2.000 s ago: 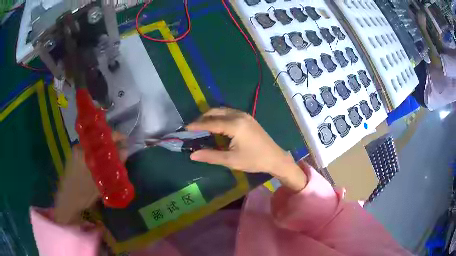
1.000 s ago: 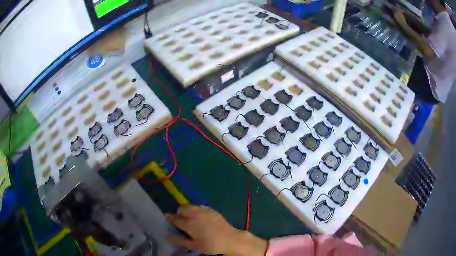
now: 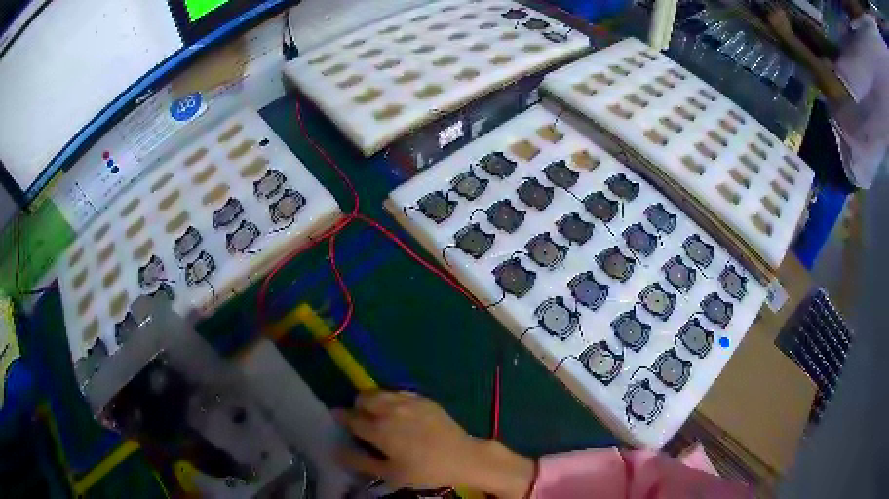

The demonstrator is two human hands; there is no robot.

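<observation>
The silver-grey test fixture (image 3: 195, 414) stands at the lower left, blurred. My right hand (image 3: 414, 439) is at the bottom middle, beside the right edge of the pale base plate (image 3: 292, 390). Its fingertips are blurred, and I cannot tell whether they hold anything. My left hand is not in view. The red clamp handle is not in view either. Dark round speaker drivers (image 3: 557, 317) with thin wires sit in rows in the white foam tray (image 3: 624, 424) to the right.
Another foam tray (image 3: 331, 216), partly filled, lies behind the fixture. Two mostly empty foam trays stand farther back. A red cable (image 3: 419, 261) loops over the green mat (image 3: 409, 336). A monitor (image 3: 88, 78) is at the upper left. Another person (image 3: 858, 107) is at the upper right.
The view has swung up from the fixture to the trays and monitor. The red handle, green label and my left hand have left the picture. My right hand has stayed by the base plate.
</observation>
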